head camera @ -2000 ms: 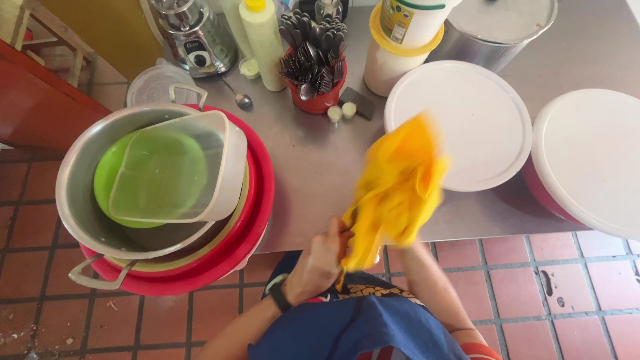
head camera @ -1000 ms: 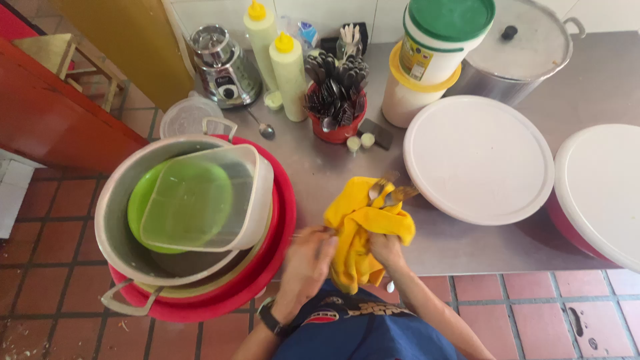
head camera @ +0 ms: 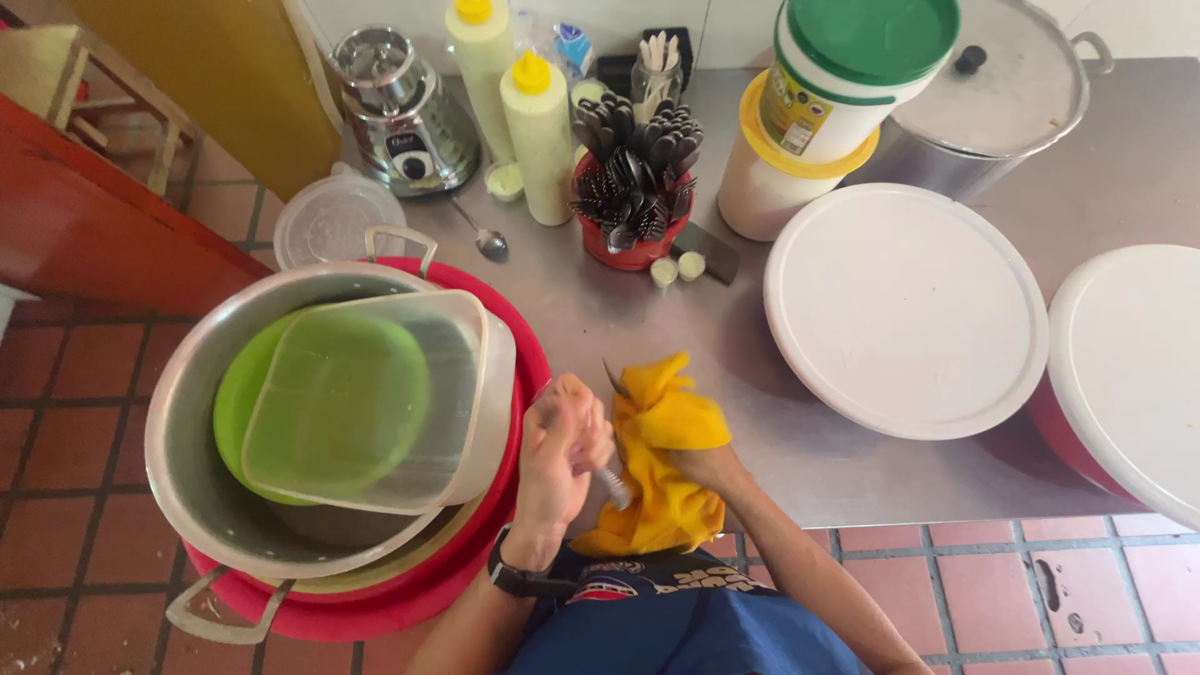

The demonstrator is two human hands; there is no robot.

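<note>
My left hand [head camera: 565, 433], a dark watch on its wrist, is closed beside the cloth, slightly blurred. From its fingers a blurred, ribbed metal utensil [head camera: 615, 487] slants down toward the cloth. My right hand [head camera: 705, 465] grips a bunched yellow cloth [head camera: 673, 418], which covers most of its fingers. Out of the cloth's upper left side pokes the dark tip of another utensil [head camera: 615, 379]; its kind cannot be told. Farther back on the steel counter, a red container [head camera: 626, 246] holds many black-looking forks and spoons [head camera: 637, 173]. A single metal spoon [head camera: 490, 244] lies to its left.
On the left, a large aluminium pot [head camera: 173, 412] with a clear plastic tub [head camera: 375, 403] sits in red basins [head camera: 525, 375]. White-lidded tubs [head camera: 905, 309] stand right. Behind are a blender base [head camera: 408, 141], squeeze bottles [head camera: 539, 141], stacked buckets [head camera: 797, 173] and a lidded pot [head camera: 994, 84].
The forks and spoon that showed on top of the cloth a second ago are no longer seen there. My left hand has come up beside the cloth, with a utensil now showing at its fingers.
</note>
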